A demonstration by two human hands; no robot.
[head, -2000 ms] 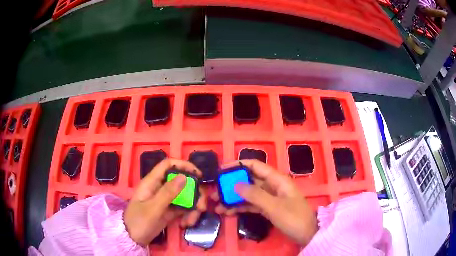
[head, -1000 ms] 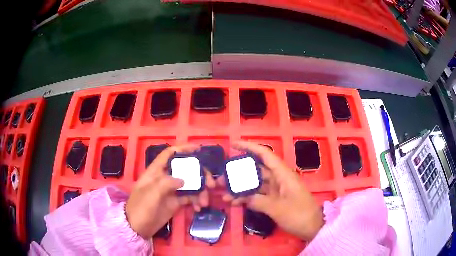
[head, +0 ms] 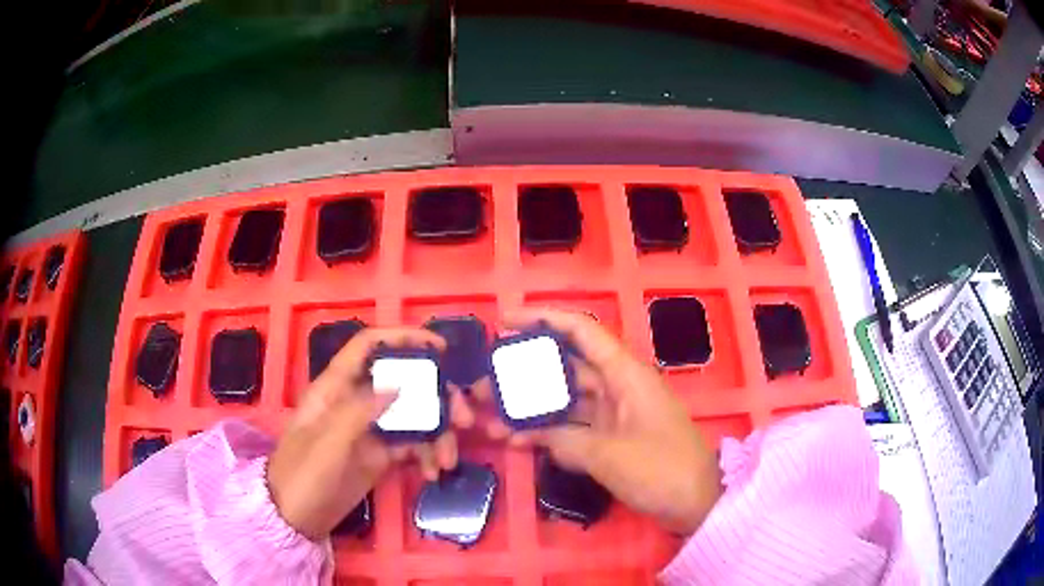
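My left hand holds a black-framed smartwatch unit without strap, its screen plain white, with the thumb over the screen's left edge. My right hand holds a second such smartwatch, also white-screened, by its edges. Both are held apart, side by side, above the red compartment tray. Watches with dark screens lie in the tray's pockets. One below my hands has a pale, shiny reflection. My hands and sleeves hide parts of the middle and lower pockets.
A second filled red tray stands at the left edge. A raised green shelf with metal edging lies ahead, with a red tray on it. Record sheets, a calculator and a blue pen lie at right.
The green and blue screens seen two seconds ago are now plain white. My right thumb has come off its screen. My left thumb now covers only the screen's edge. The view has shifted slightly.
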